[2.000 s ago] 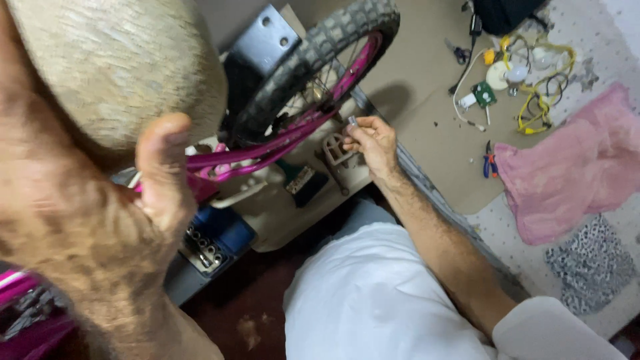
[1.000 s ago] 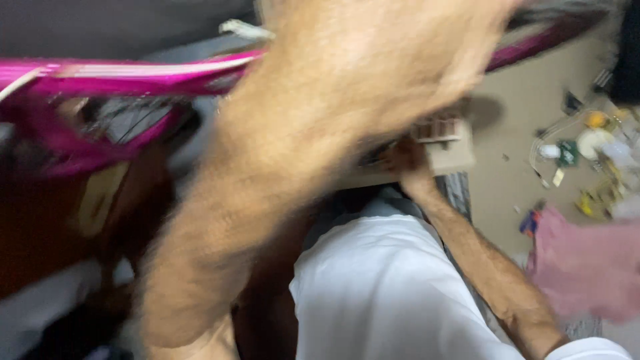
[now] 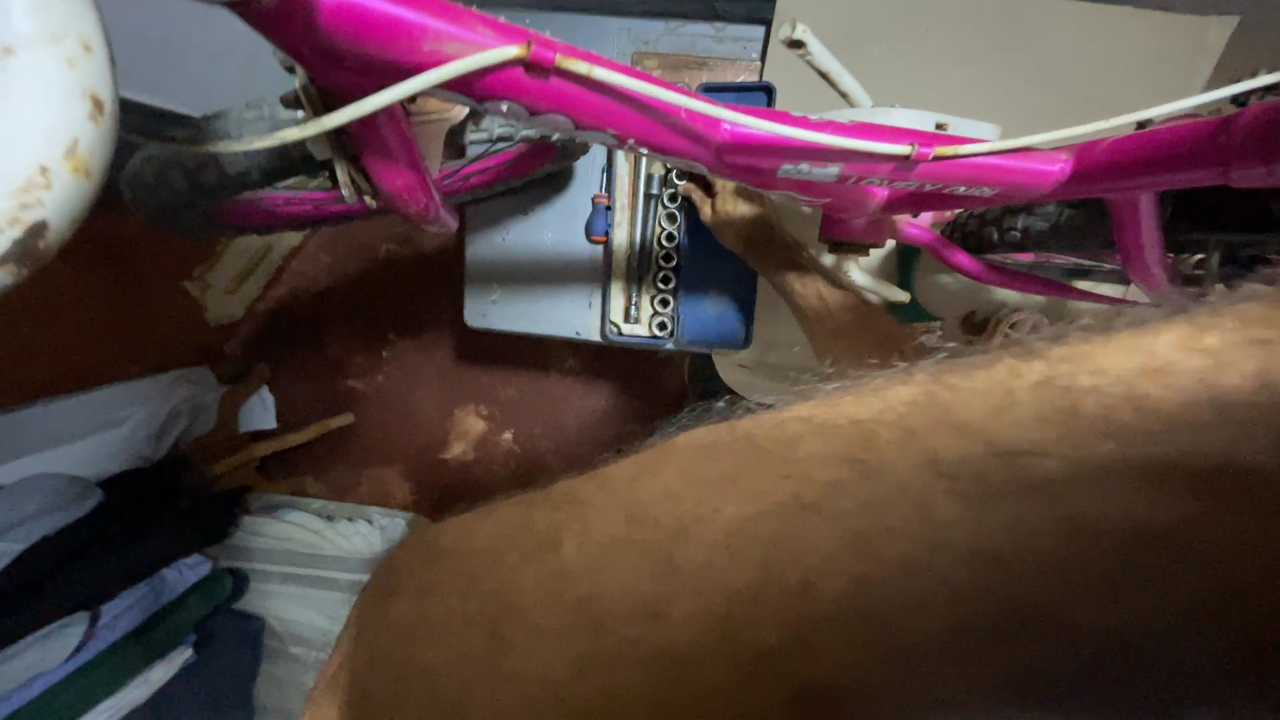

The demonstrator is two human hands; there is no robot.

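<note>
A pink bicycle frame (image 3: 770,140) with a white cable housing crosses the upper view. Beneath it, an open blue case (image 3: 728,290) holds a row of metal sockets (image 3: 665,258) beside a long metal bar (image 3: 645,235). My right hand (image 3: 722,208) is at the upper sockets, its fingertips close to them. The frame partly covers this hand, so its grip is unclear. A screwdriver with a blue and orange handle (image 3: 598,220) lies just left of the case. My left forearm fills the lower right foreground; my left hand is out of view.
The case rests on a grey surface (image 3: 530,270). A white, rust-marked rounded part (image 3: 45,130) stands at the left edge. A white crank arm (image 3: 825,62) sticks up behind the frame. Folded cloths (image 3: 120,620) lie at lower left, near a wooden strip (image 3: 285,443) on the reddish floor.
The view has shifted strongly left. My left hand, near the rounded pale part two seconds ago, has left the picture. My right hand, earlier beside the front wheel, is now at the socket case.
</note>
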